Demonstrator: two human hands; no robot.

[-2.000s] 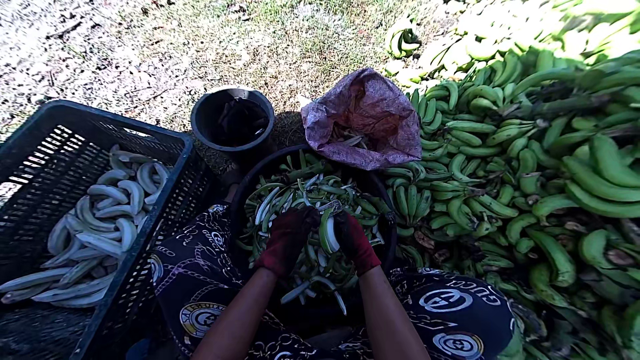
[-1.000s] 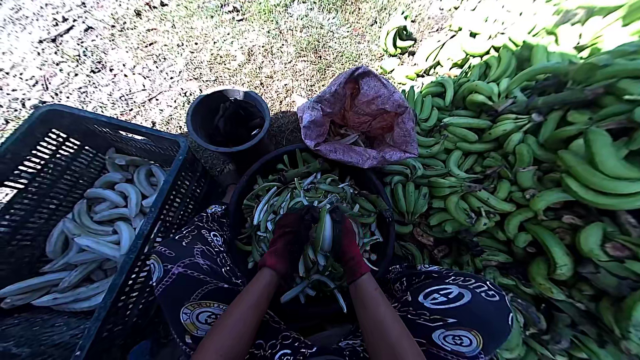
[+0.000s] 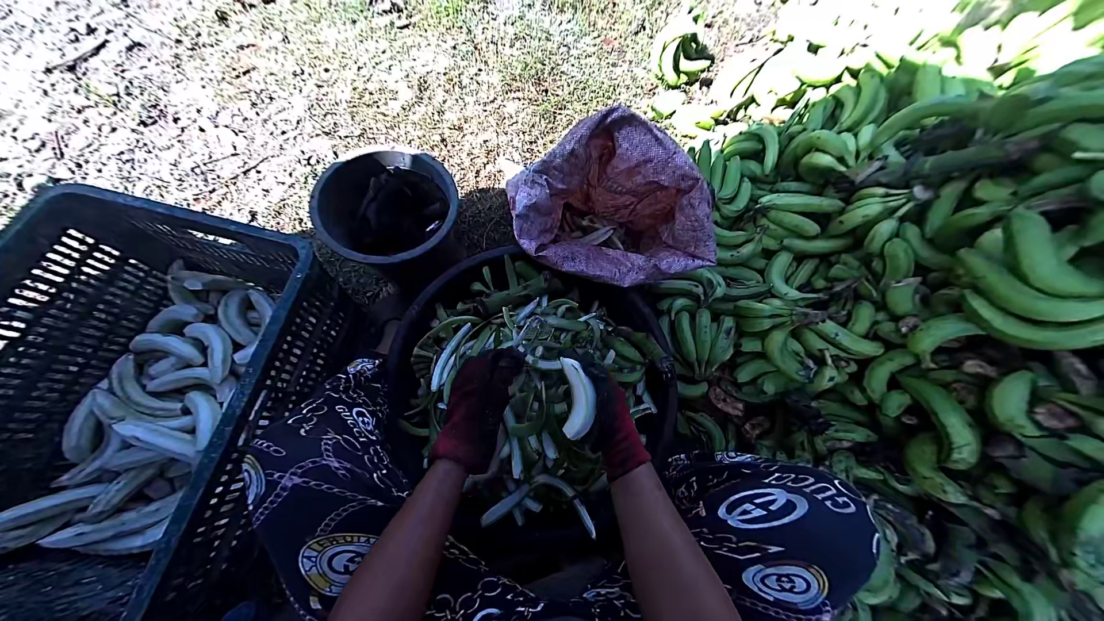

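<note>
Both my hands wear dark red gloves over a round black tub (image 3: 660,345) heaped with green banana peels (image 3: 517,423). My right hand (image 3: 608,414) is closed around a pale, peeled green banana (image 3: 578,398), whose inner side faces my left hand. My left hand (image 3: 483,401) is at the left of the peels, its fingers curled near their top; whether it holds a small tool is too dark to tell. Peeled bananas (image 3: 168,379) lie piled in a dark green plastic crate (image 3: 297,285) at the left.
Beyond the tub stand a dark bucket (image 3: 323,211) with dark contents and an open pink woven sack (image 3: 552,185) holding some peels. A large heap of unpeeled green bananas (image 3: 802,285) covers the right side. My patterned clothing flanks the tub.
The banana between my hands was largely green one second ago; now its pale flesh shows. My hands have moved apart, with the banana staying by my right hand.
</note>
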